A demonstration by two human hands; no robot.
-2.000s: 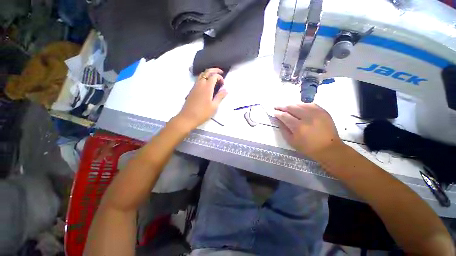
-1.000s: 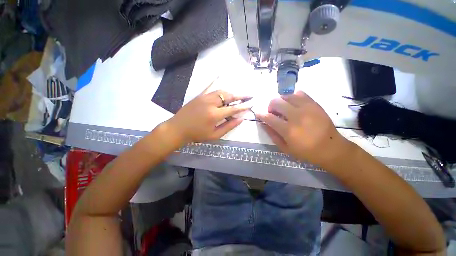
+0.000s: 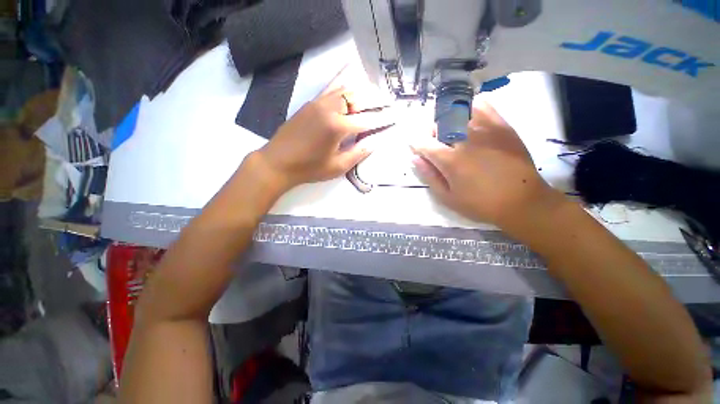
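My left hand (image 3: 320, 142) lies on the white table left of the needle area, its fingers pointing at the presser foot (image 3: 410, 96). My right hand (image 3: 493, 170) is just right of and below the foot, partly behind the grey-blue ribbed knob (image 3: 453, 114). A thin black strand (image 3: 401, 186) lies between my hands, curved at its left end. Glare hides what is under my fingertips; I cannot tell if either hand grips anything. A dark grey fabric panel (image 3: 270, 99) lies behind my left hand, beside a white surface.
The white JACK sewing machine (image 3: 537, 63) fills the back right. A black bundle (image 3: 631, 175), black rectangular pad (image 3: 596, 110) and metal snips (image 3: 699, 248) lie at right. The ruler strip (image 3: 379, 239) runs along the front edge. A red basket (image 3: 120, 316) is at lower left.
Both hands have come in beside the presser foot; a second ago their fingertips were closer together, lower down. The dark strand between them now shows more fully. The view has shifted.
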